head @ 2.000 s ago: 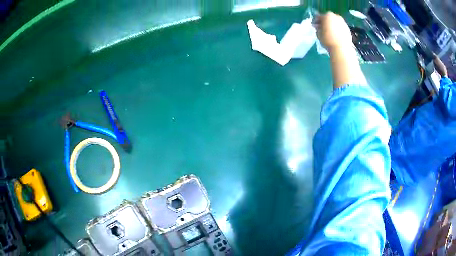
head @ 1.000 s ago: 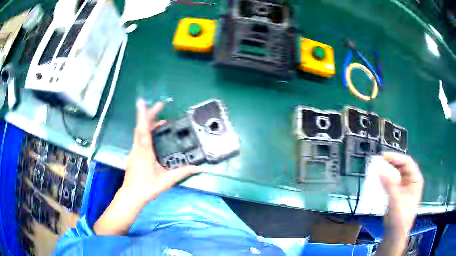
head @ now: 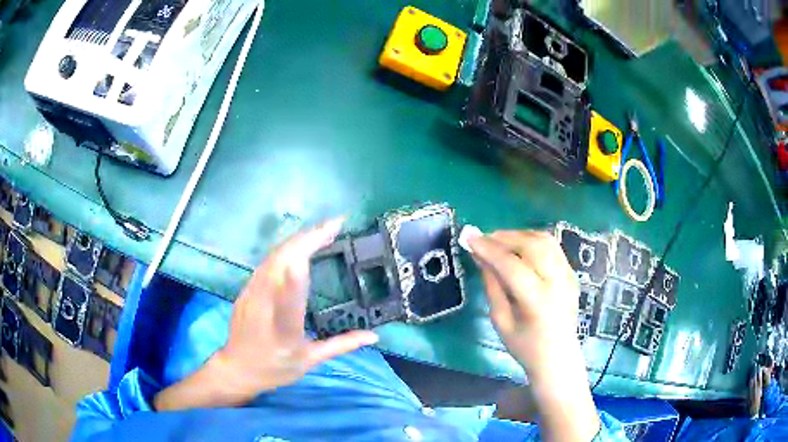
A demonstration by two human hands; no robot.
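Note:
A black-grey housing (head: 432,268) lies at or just above the green mat in front of me, its broad section with the lens hole to the right. My left hand (head: 281,315) holds its narrower section, fingers at the top edge and thumb along the bottom edge. My right hand (head: 527,293) pinches a small white piece (head: 469,236), apparently wiping cloth, at the housing's upper right corner. Most of the cloth is hidden by the fingers. Several more housings (head: 629,259) stand in a row to the right, one partly behind my right hand.
A press fixture (head: 492,116) with a housing in it sits between two yellow button boxes (head: 423,47) at the back. A white tape dispenser (head: 112,78) and its cable are left. A tape ring (head: 637,190) and blue-handled cutters are right. A housing-filled tote (head: 65,293) is lower left.
The housing in my left hand has turned, its lens section now facing right. My right hand has come left from beside the row to this housing, with the white piece. The view has shifted.

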